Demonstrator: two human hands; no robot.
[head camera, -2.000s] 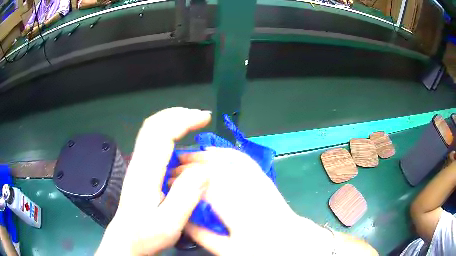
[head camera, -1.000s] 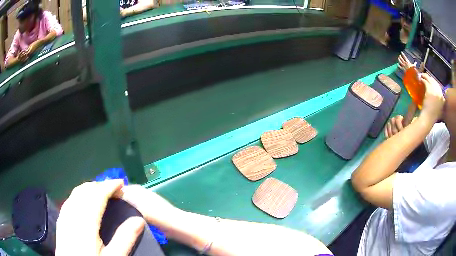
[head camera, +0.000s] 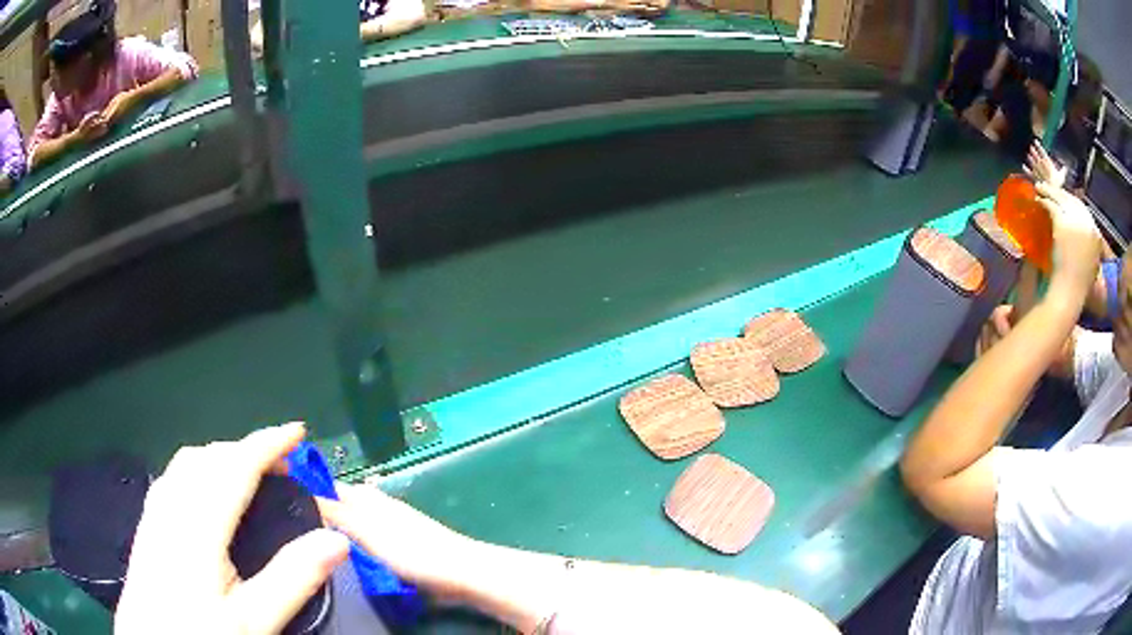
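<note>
A dark speaker (head camera: 276, 531) with grey sides stands at the lower left, its black end up. My left hand (head camera: 205, 533) grips the top of it, with the thumb across the black end. My right hand (head camera: 385, 527) is on its right side with a blue cloth (head camera: 372, 577) against the speaker; its fingers are mostly hidden behind the speaker and cloth. A second dark speaker (head camera: 93, 515) is partly visible at the far left, behind my left hand.
Several loose wood-grain plates (head camera: 720, 502) lie on the green bench. Speakers with wood-grain tops (head camera: 912, 323) stand at right beside a person (head camera: 1055, 496) holding an orange-headed tool (head camera: 1024, 221). A green upright (head camera: 329, 236) rises by the conveyor. Another person (head camera: 106, 87) sits across it.
The view has turned right since the oldest frame. My left hand has moved from beside the bunched cloth onto the speaker's top. My right hand has moved to the speaker's side.
</note>
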